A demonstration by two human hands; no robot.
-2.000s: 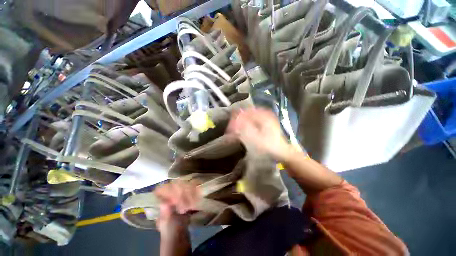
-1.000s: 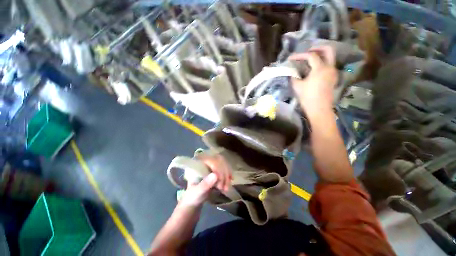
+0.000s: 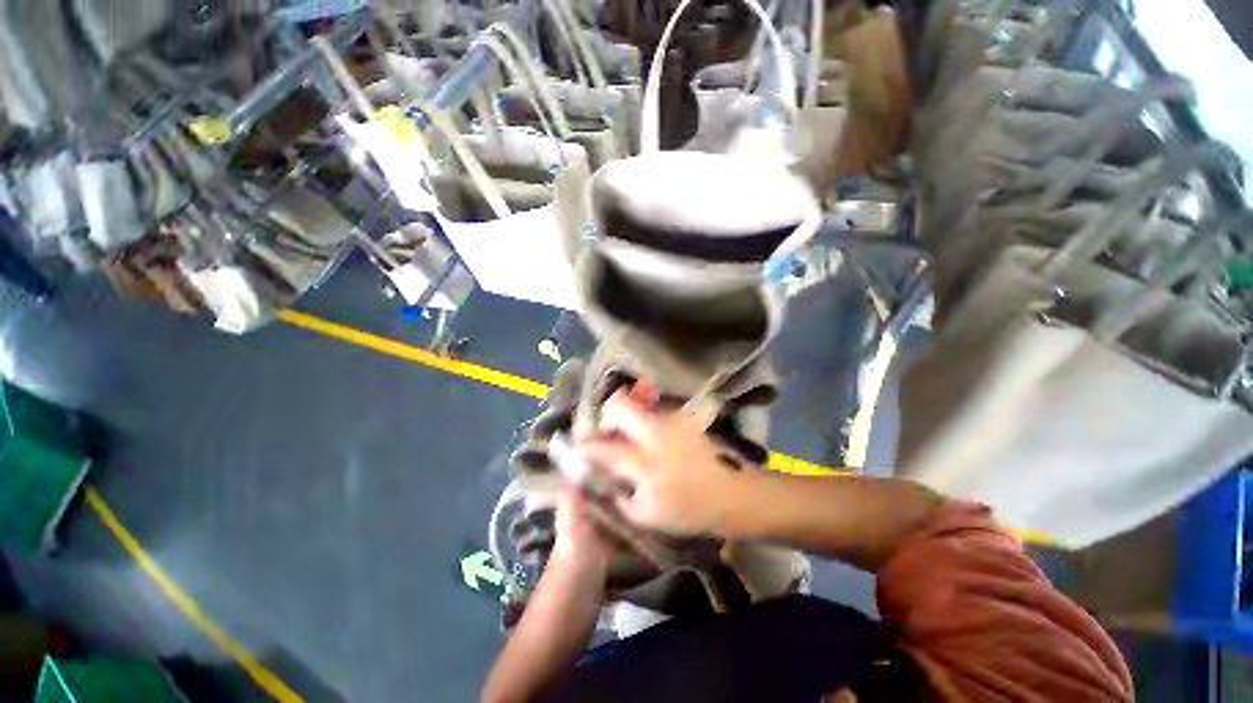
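My left hand (image 3: 584,515) and my right hand (image 3: 667,467) are close together, blurred, in front of my dark apron. They are at the thin handles of beige-taupe bags gathered against me. My right hand seems closed around a bag handle (image 3: 708,412); my left hand is mostly hidden behind it and its hold is unclear. An open beige bag (image 3: 687,295) hangs just beyond my hands, its mouth facing up, with small blue spots at its edges. Its pale handle (image 3: 657,83) stands up behind.
Racks of beige bags hang at the left (image 3: 509,179) and right (image 3: 1099,426). Yellow padding (image 3: 399,127) covers a rack end. Green crates (image 3: 41,460) are at the left edge. A blue bin (image 3: 1216,549) is at the right edge. Yellow lane lines (image 3: 412,353) cross the grey floor.
My right hand has come down from the rack tube to beside my left hand. The bags now hang closer below my hands. The view has turned to the right since one second ago.
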